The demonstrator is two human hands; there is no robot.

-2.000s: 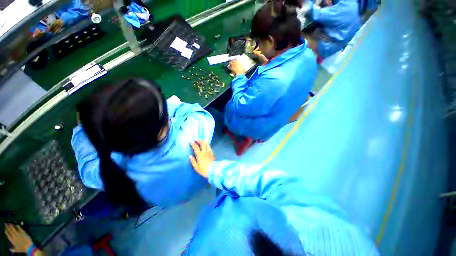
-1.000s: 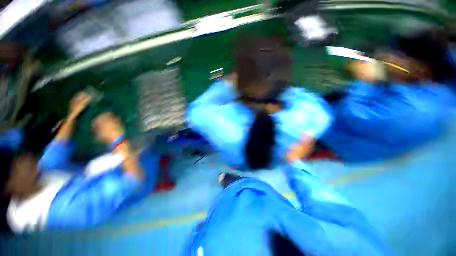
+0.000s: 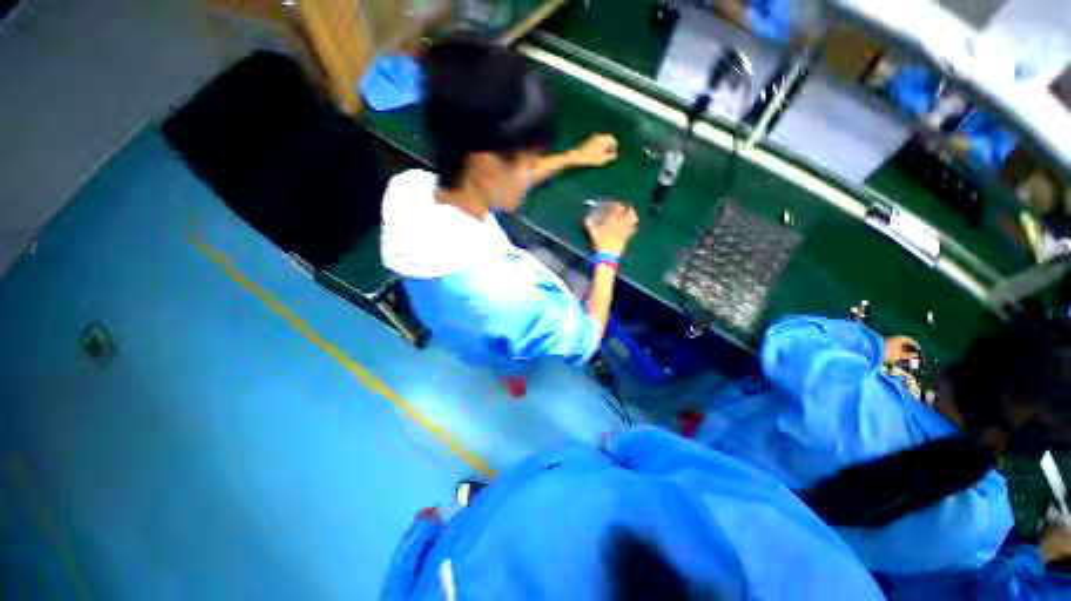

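Observation:
Neither of my hands is in view; my blue smock [image 3: 611,528] fills the bottom. In front of me, a seated person in a blue smock with a white hood [image 3: 440,229] rests both forearms at the green bench [image 3: 640,241]. A small thing I cannot make out is at that person's nearer hand. A clear tray with rows of small parts [image 3: 734,264] lies on the bench. To the right, a second seated worker in a blue smock [image 3: 834,387] has a hand at small parts [image 3: 904,370] on the bench.
A large black object [image 3: 276,153] stands on the blue floor [image 3: 200,387] at upper left. A yellow line [image 3: 341,364] runs along the floor. A blue bin [image 3: 646,346] is under the bench edge. A hand shows at the right edge.
The view has swung left along the bench, so the hooded worker is now near the middle. My right hand, earlier at a seated worker's back, has gone out of view.

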